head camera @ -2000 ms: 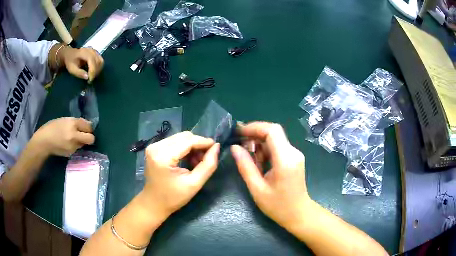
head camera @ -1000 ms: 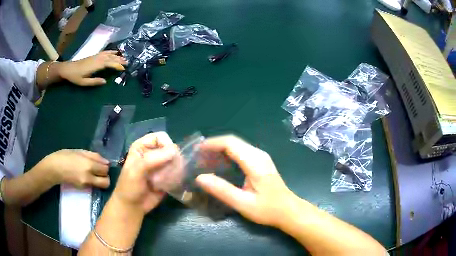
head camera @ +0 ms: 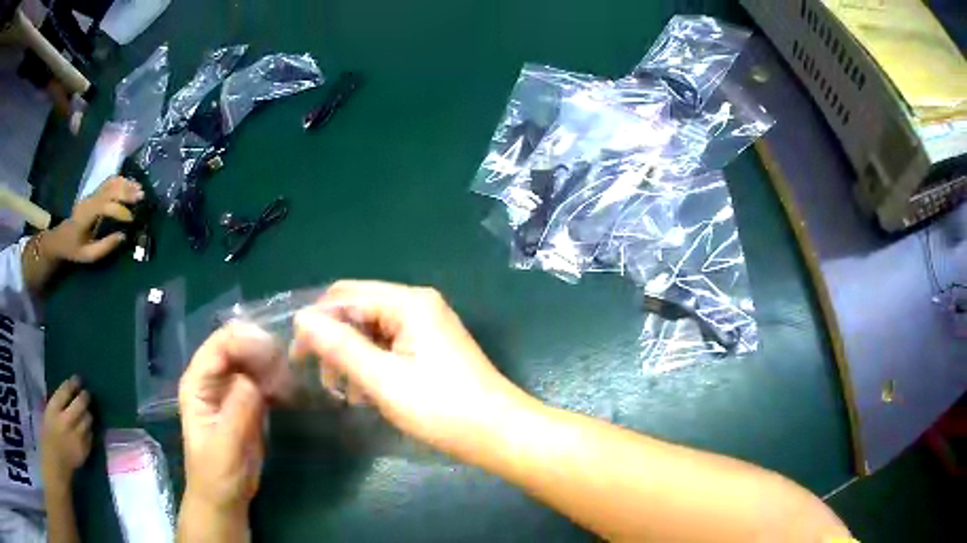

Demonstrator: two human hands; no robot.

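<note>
My left hand point(head camera: 225, 408) and my right hand point(head camera: 403, 355) hold a clear zip bag point(head camera: 284, 318) between their fingertips, low and left of the middle. The bag is blurred, and I cannot tell what is inside it. A clear bag with a black USB cable point(head camera: 155, 331) on it lies flat to the left. Part of another flat bag shows behind my left hand. A shiny heap of packed bags point(head camera: 604, 159) with dark cables inside lies beyond my right hand.
Loose cable point(head camera: 255, 229) and another cable point(head camera: 330, 101) lie upper left, beside crumpled bags point(head camera: 270, 85) and tangled cables. A bag stack point(head camera: 140, 493) is lower left. Another person's hands point(head camera: 95, 223) are at left. A beige instrument point(head camera: 848, 106) stands right.
The view has swung right, so table things sit further left. My hands have stayed together on the bag. The other person's lower hand has moved off the bag stack toward the table edge.
</note>
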